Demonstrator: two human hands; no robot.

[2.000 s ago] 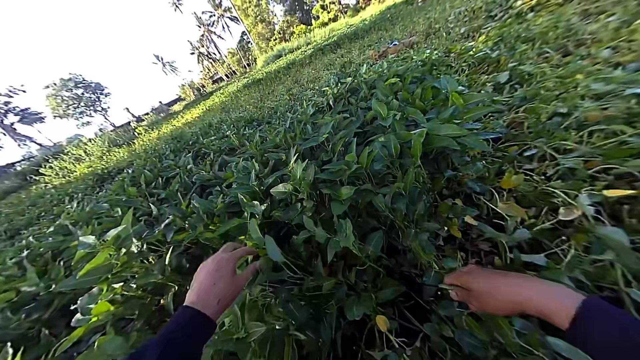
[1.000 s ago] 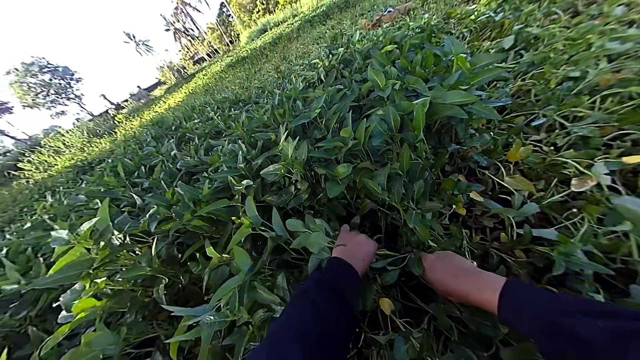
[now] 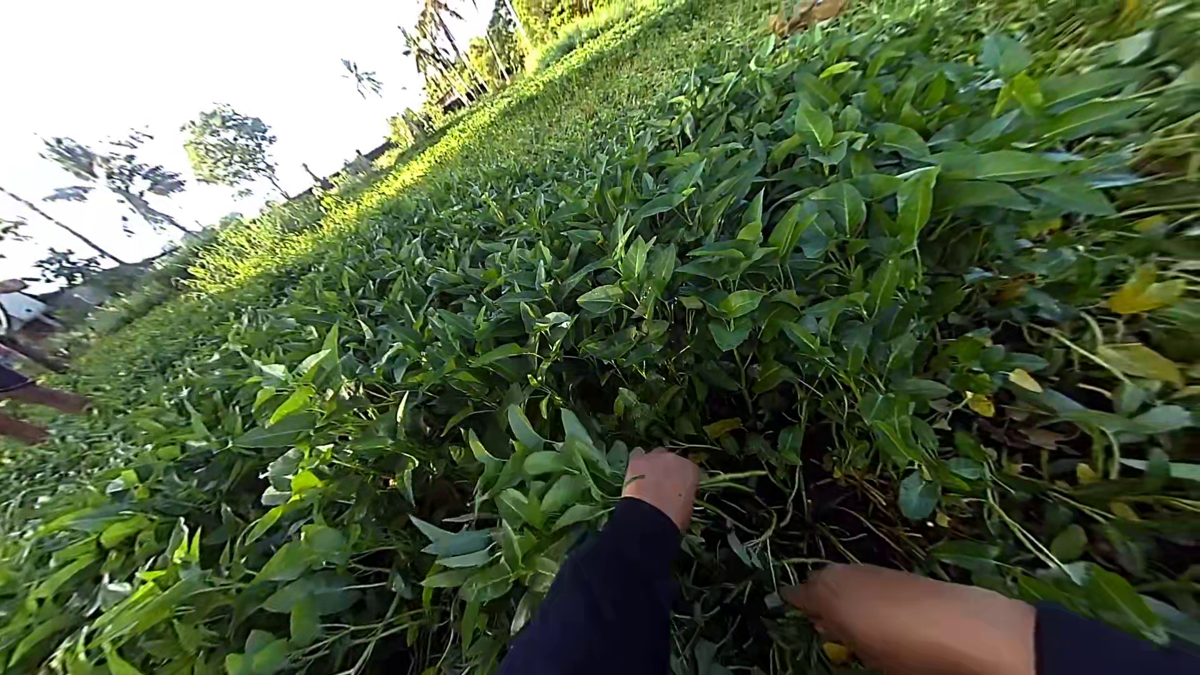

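My left hand [image 3: 662, 486], in a dark sleeve, is closed on a bunch of leafy green stems [image 3: 553, 478]; the leaves spread to its left and the pale stem ends stick out at its right. Lower and to the right, my right hand [image 3: 872, 609] reaches in low among the stems. Its fingertips are partly hidden and blurred, with something small and greyish at them that I cannot make out. Dense leafy plants [image 3: 637, 272] with long pointed leaves stand around both hands, and a dark gap with thin bare stems lies between and beyond them.
Trailing stems with some yellow leaves [image 3: 1146, 292] lie at the right. A brown thing [image 3: 808, 15] rests in the greenery at the top. Part of a person [image 3: 37, 398] shows at the left edge. Trees [image 3: 228, 147] stand in the distance.
My left hand, at the left among the leaves two seconds ago, has moved right and now grips a bunch of stems. My right hand has moved lower in the view.
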